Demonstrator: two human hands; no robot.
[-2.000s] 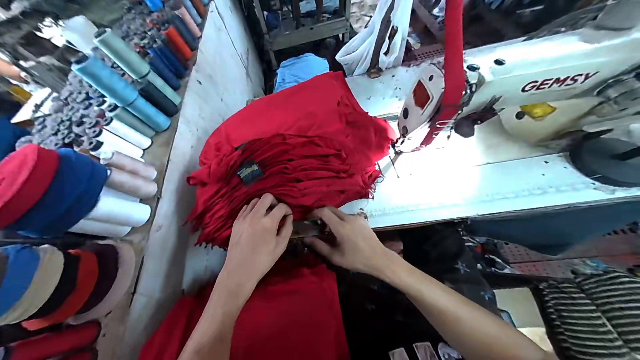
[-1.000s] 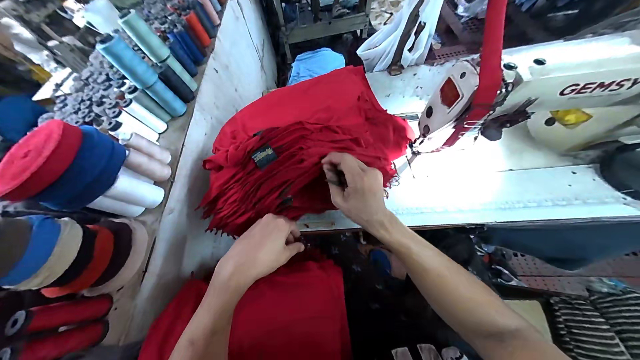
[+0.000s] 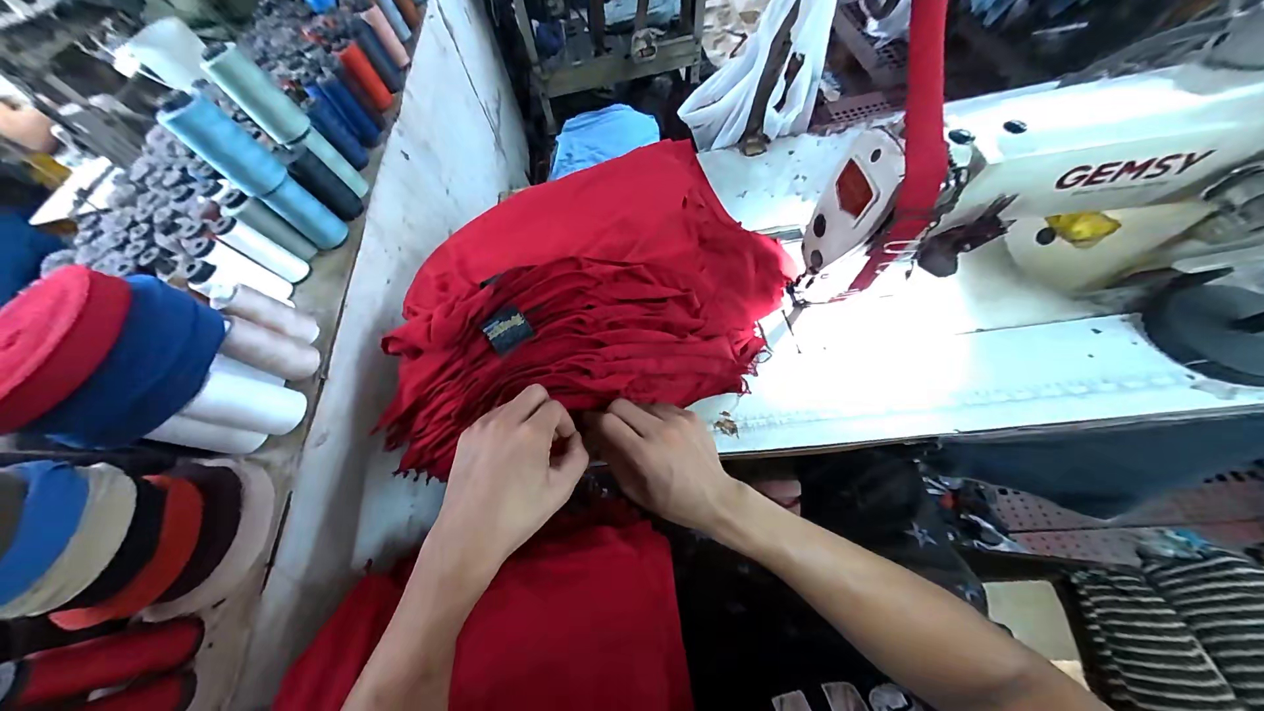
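A stack of red fabric pieces (image 3: 592,306) with layered, fraying edges lies on the white sewing table, left of the sewing machine's needle area. A dark woven label (image 3: 508,330) shows on its upper layers. At the stack's near edge, my left hand (image 3: 518,464) has its thumb and fingers pinched together. Close beside it on the right, my right hand (image 3: 662,459) has curled fingers against the same edge. Whatever lies between the fingertips is hidden. More red fabric (image 3: 573,612) hangs over my lap below both hands.
A white Gemsy sewing machine (image 3: 1106,178) stands at right, a red strip (image 3: 925,109) hanging over its head. Beyond a low white partition (image 3: 415,178) at left are thread cones (image 3: 247,168) and tape rolls (image 3: 138,355). Light blue cloth (image 3: 604,138) lies behind the stack.
My right hand, raised over the red stack a second ago, is down at its near edge beside my left hand. My left hand has also moved up toward that edge.
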